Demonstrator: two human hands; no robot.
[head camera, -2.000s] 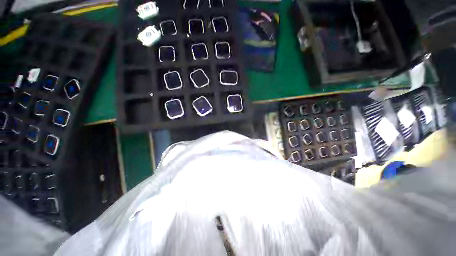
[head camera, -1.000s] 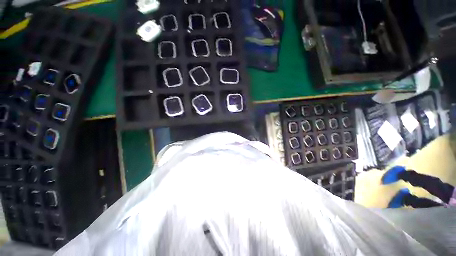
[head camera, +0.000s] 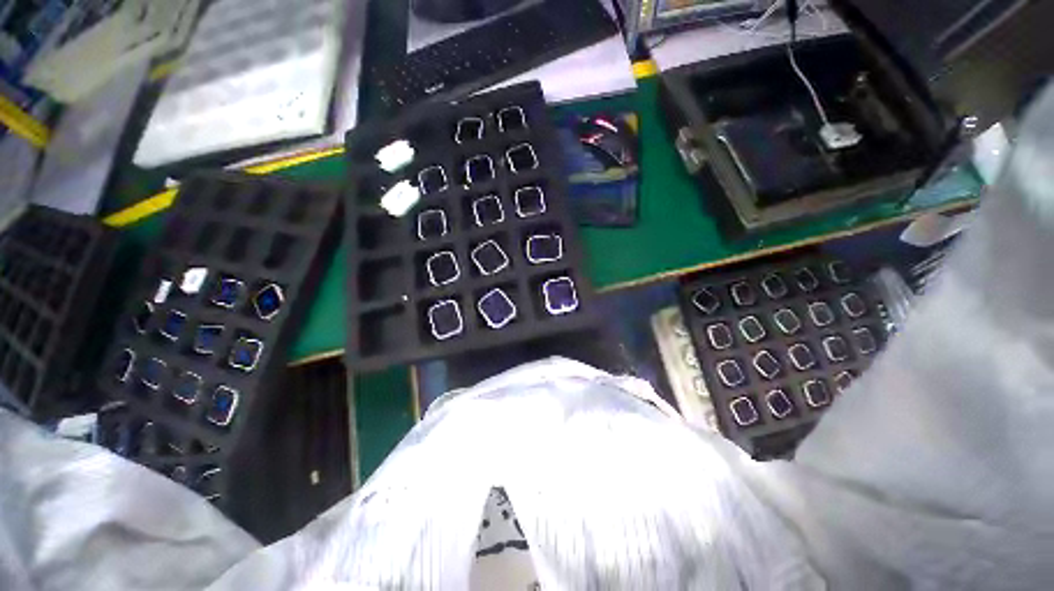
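Note:
Neither of my hands shows; only the white sleeves of my smock are in view, at both lower sides. The centre foam tray (head camera: 381, 335) lies on the green mat. It holds several dark watch heads with pale rims (head camera: 497, 307) in its right columns and two white pieces (head camera: 400, 199) at its upper left. The dark test box (head camera: 751, 214) stands open at the right. A thin pale cable with a white end (head camera: 840, 136) hangs into it, the end resting over a dark block inside the box.
A left foam tray (head camera: 249, 248) holds more watch units. A small-pocket tray (head camera: 757, 439) lies lower right. A mouse (head camera: 607, 141) sits on a dark mouse pad (head camera: 613, 202). A keyboard (head camera: 497, 52) and white blister tray (head camera: 249, 87) are behind.
The view has tilted up and shifted, so the trays appear lower and the keyboard and blister tray now show. My sleeves have come further into view at both sides.

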